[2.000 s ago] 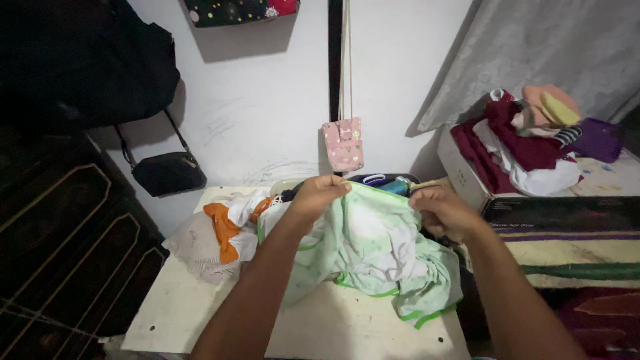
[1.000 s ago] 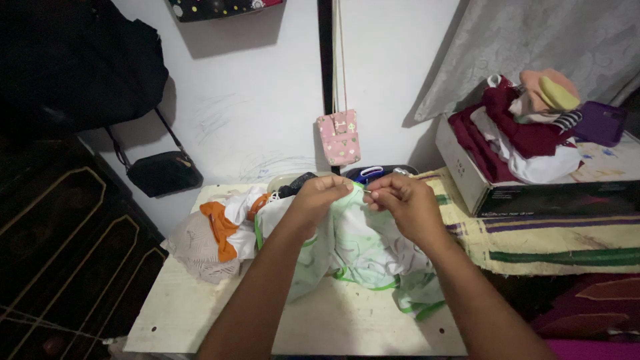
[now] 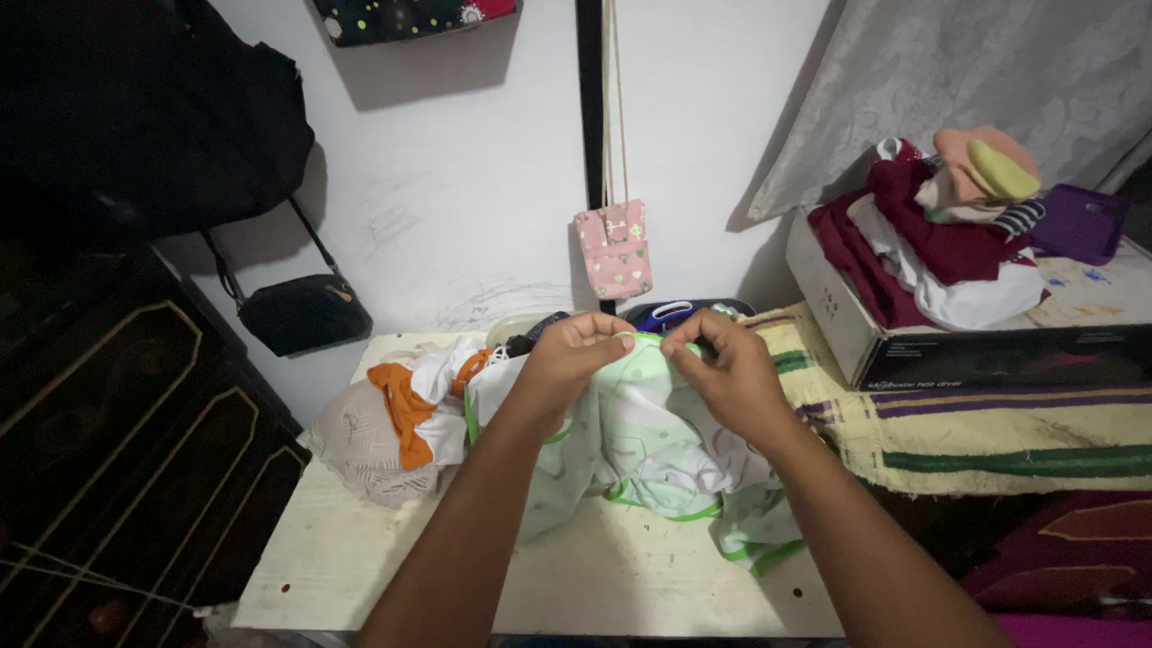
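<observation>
My left hand [image 3: 576, 364] pinches the green-trimmed edge of a pale green and white printed cloth garment [image 3: 652, 432]. My right hand [image 3: 724, 373] holds the same edge a short way to the right, thumb against fingers. The garment hangs from both hands and its lower folds lie on the cream wooden tabletop [image 3: 585, 585]. Left of it lie a white cloth with orange trim [image 3: 402, 414] and a beige patterned cloth [image 3: 360, 445]. Blue-and-white handled scissors [image 3: 664, 315] rest in a dark tray just behind the hands. Whether a small item sits between the fingertips is hidden.
A hair dryer box [image 3: 1008, 355] bearing folded maroon and white clothes [image 3: 945, 234] and a purple tray-like item [image 3: 1080, 223] stands at right on a striped woven cloth [image 3: 999, 441]. A pink pouch [image 3: 616, 250] and a black handbag [image 3: 306, 312] hang by the wall.
Two seconds ago my hands were farther apart on the garment's edge; the right one has come in toward the left. One second ago a thin, small thing showed at the right fingertips.
</observation>
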